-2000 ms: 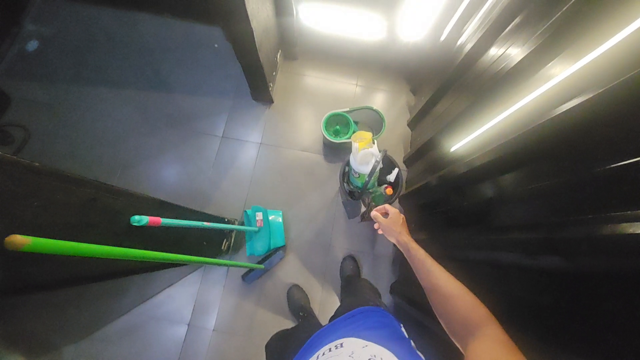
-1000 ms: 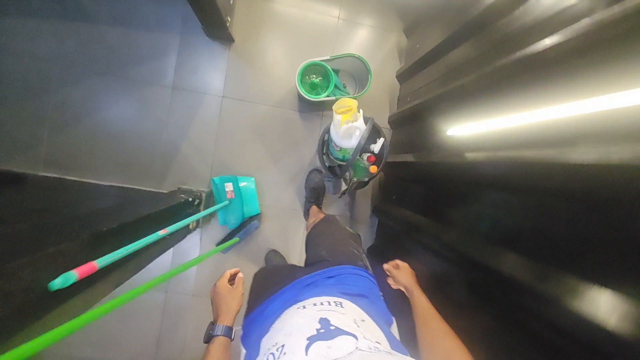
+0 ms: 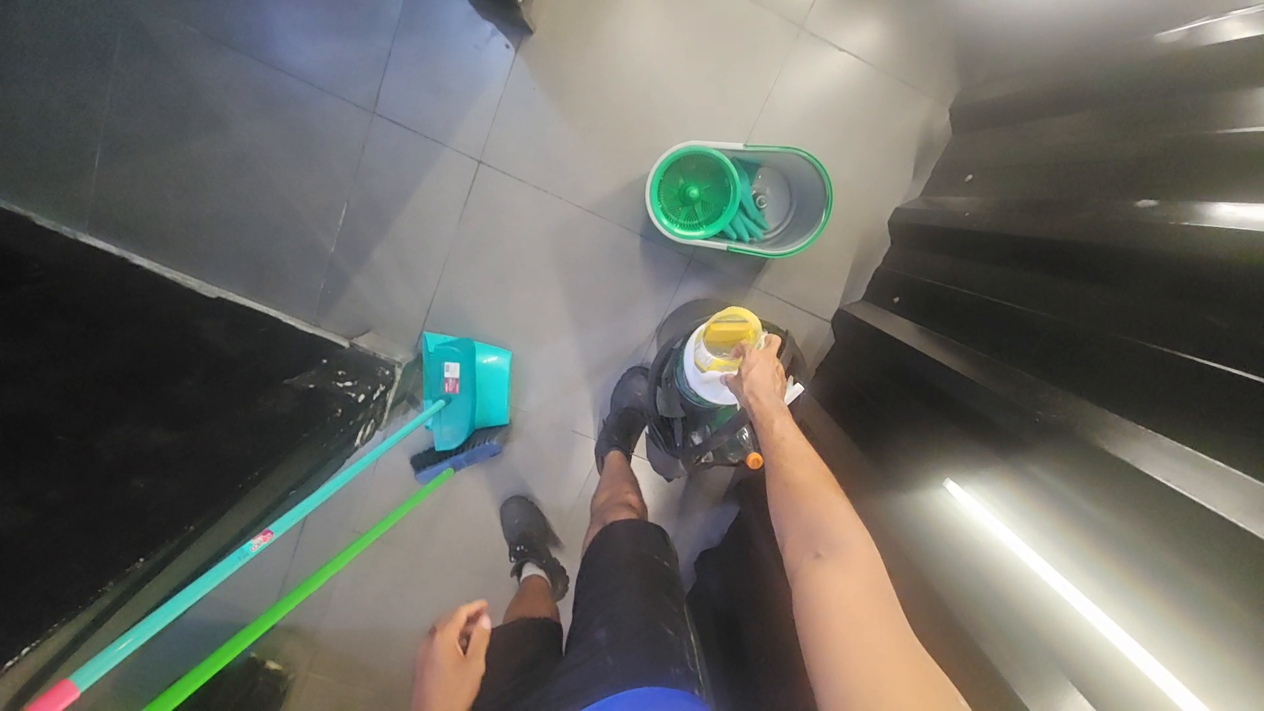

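Note:
My right hand (image 3: 758,375) grips the upper part of a white plastic container (image 3: 703,373) with a yellow lid (image 3: 731,332). The container stands in a black bucket (image 3: 664,410) among bottles, one with an orange cap (image 3: 754,460). My left hand (image 3: 452,654) hangs low beside my black shorts, fingers loosely curled, holding nothing. Beyond the black bucket is a grey mop bucket (image 3: 818,202) with a green rim and a round green wringer basket (image 3: 694,192). Green gloves or cloth (image 3: 748,209) lie inside it.
To the left, a turquoise dustpan (image 3: 484,383) and a blue broom head (image 3: 460,454) rest by a black wall edge (image 3: 296,395); their long handles slant toward the lower left. Dark ribbed panels (image 3: 1066,326) and a bright light strip (image 3: 1071,591) line the right side. Grey tiles cover the floor.
My right hand has gone from beside my body onto the white container. Two seconds ago it was at the near edge of the black bucket. The view has come closer to the buckets.

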